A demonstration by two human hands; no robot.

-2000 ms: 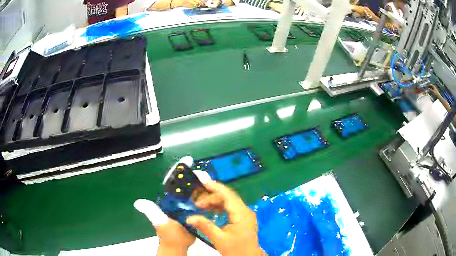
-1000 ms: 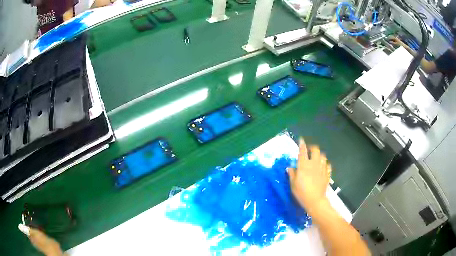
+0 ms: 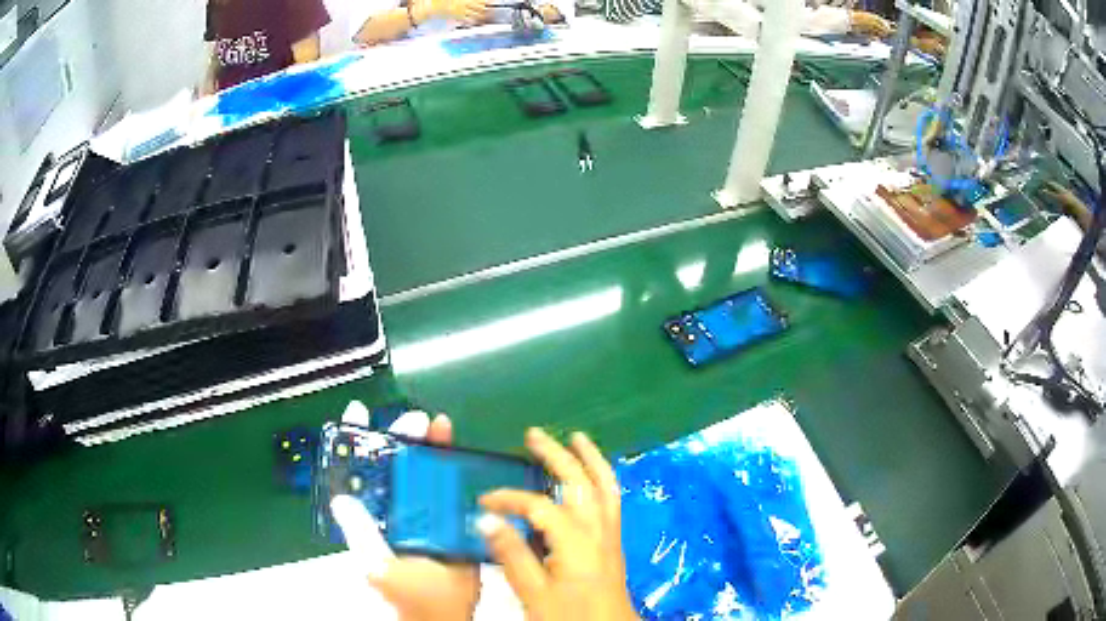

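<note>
A phone frame with flat blue film (image 3: 443, 497) is held up, tilted, above the belt's near edge. My left hand (image 3: 406, 534), with white finger cots, grips its left end, where the dark part with small dots shows. My right hand (image 3: 558, 522) is at its right end, thumb on the film and the other fingers spread over the far edge; its grip is partly hidden. Crumpled blue film pieces (image 3: 722, 528) lie on a white board (image 3: 776, 427) to the right of my hands.
Filmed frames lie on the green belt (image 3: 509, 388), at centre right (image 3: 728, 328) and farther right (image 3: 825, 273); another is partly hidden behind my left hand. An open frame (image 3: 127, 534) lies lower left. Black trays (image 3: 182, 255) are stacked left. White posts, a press fixture and people's hands are beyond.
My left hand has come from beside the open frame at lower left, and my right hand has left the blue heap. Both are now on a filmed frame. The view has turned left.
</note>
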